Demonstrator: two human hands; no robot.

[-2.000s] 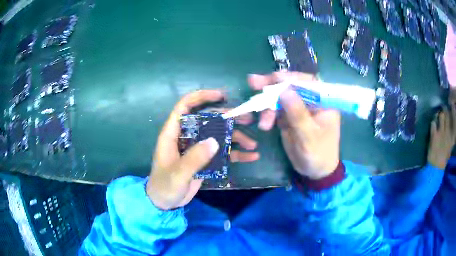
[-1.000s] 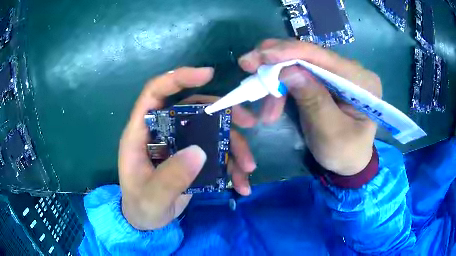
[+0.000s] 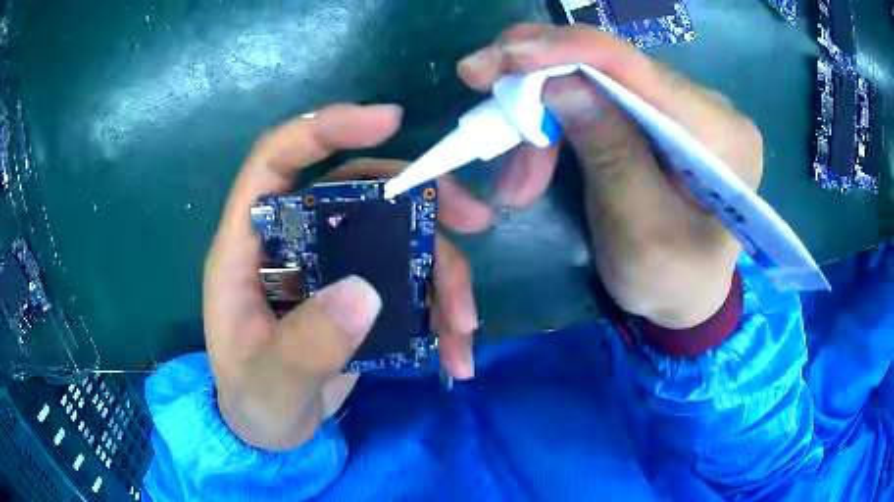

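My left hand (image 3: 284,333) holds a blue circuit board (image 3: 422,250), thumb on the face and fingers around the edges. A black ridged heatsink (image 3: 368,250) covers most of the board, with a small pinkish-white dot near its upper left. Metal connectors (image 3: 284,284) sit on the left edge. My right hand (image 3: 647,186) grips a white glue tube (image 3: 706,196) with blue print. Its tapered nozzle (image 3: 441,157) points down-left, the tip at the heatsink's top edge near the right corner. Whether glue is coming out cannot be told.
The bench has a dark green mat (image 3: 147,196). Other boards lie at the top (image 3: 652,20), at the right (image 3: 843,118) and at the left edge (image 3: 24,284). A dark perforated crate (image 3: 88,431) is below at left.
The view has come closer to the hands since the first frame. Both hands, with board and tube, now sit slightly higher and further left than one second ago. The tip remains at the heatsink's top edge.
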